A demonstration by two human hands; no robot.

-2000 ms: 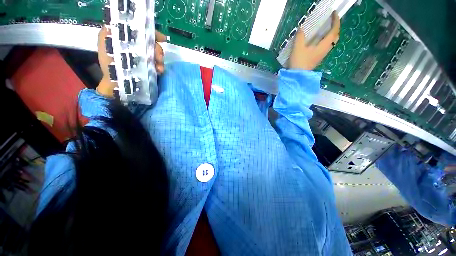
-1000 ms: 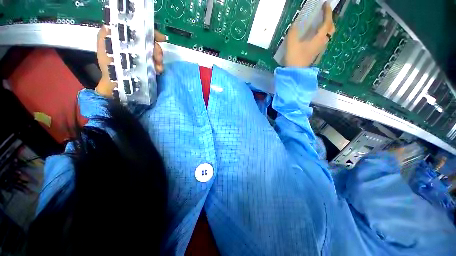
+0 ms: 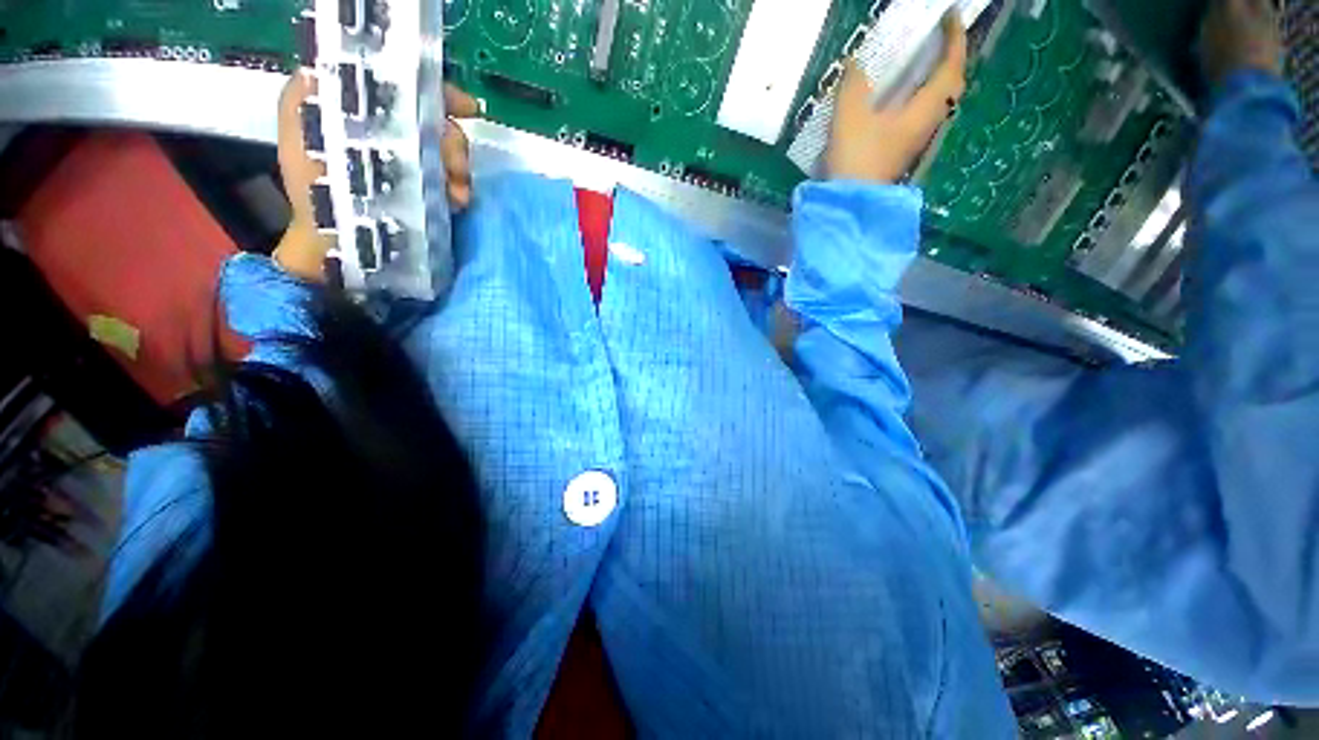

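Note:
My left hand (image 3: 301,181) holds a silver heatsink (image 3: 420,159) upright in the picture, its row of black components facing left, over the rail (image 3: 174,99). Fingertips show on its right side; the palm is hidden. My right hand (image 3: 890,133) grips a pale ribbed heatsink (image 3: 832,119) at the green circuit board (image 3: 658,87), thumb and fingers on its top. Whether this heatsink is seated cannot be told. A plain pale heatsink (image 3: 777,65) stands on the board left of my right hand.
Another person's blue sleeve (image 3: 1251,289) reaches over the board's right end, with a hand (image 3: 1241,36) at the top right. More heatsinks (image 3: 1150,224) sit there, partly covered. A red-orange liner (image 3: 123,246) with a yellow label (image 3: 113,337) lies below the rail at left. Dark hair hangs lower left.
The other person has come in from the right, arm now across the board's right end. My right hand and its heatsink have shifted slightly left. My left hand is nearly unchanged.

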